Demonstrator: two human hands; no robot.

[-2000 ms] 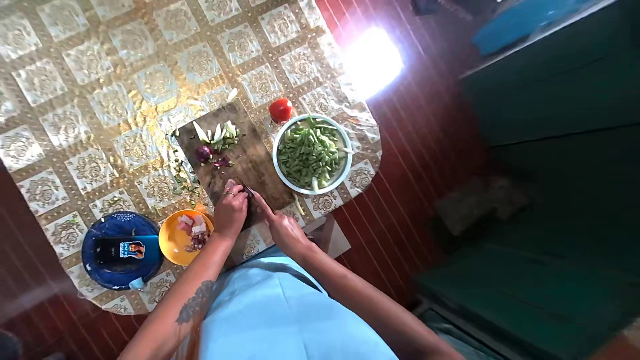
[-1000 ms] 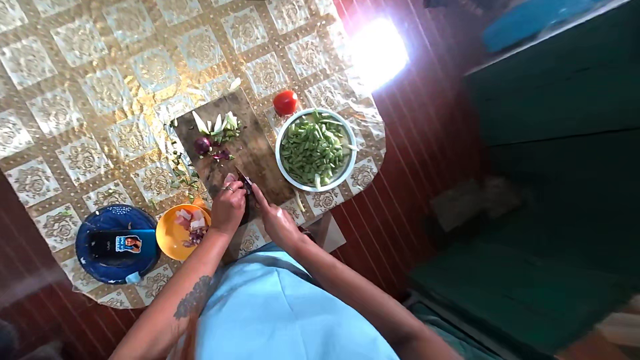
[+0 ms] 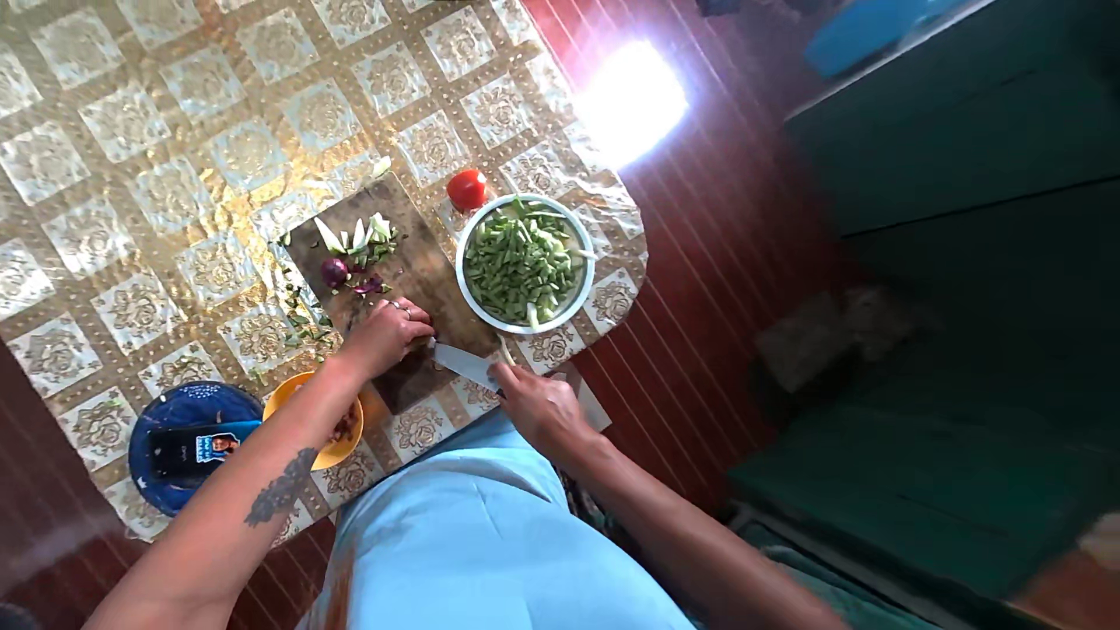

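My right hand (image 3: 541, 401) grips the handle of a kitchen knife (image 3: 465, 363), whose blade points up and left over the wooden cutting board (image 3: 420, 249). The tip is close to my left hand (image 3: 389, 335), which rests on the board with its fingers curled; what lies under them is hidden, with only a small pale bit showing at the fingertips. A purple onion (image 3: 334, 272), onion skins (image 3: 369, 286) and pale green vegetable pieces (image 3: 354, 234) are on the upper part of the board. To its right stands a white bowl (image 3: 461, 278) of chopped green vegetable (image 3: 523, 262).
A red tomato (image 3: 466, 189) sits above the bowl on the patterned tablecloth (image 3: 249, 153). At the lower left are a yellow bowl (image 3: 278, 395) with chopped pieces, partly behind my left forearm, and a blue plate (image 3: 153, 411) holding a phone (image 3: 184, 451). Green scraps lie left of the board.
My right hand has moved away from my left hand, down and to the right, and the knife blade now shows plainly between them. My left forearm now covers part of the yellow bowl.
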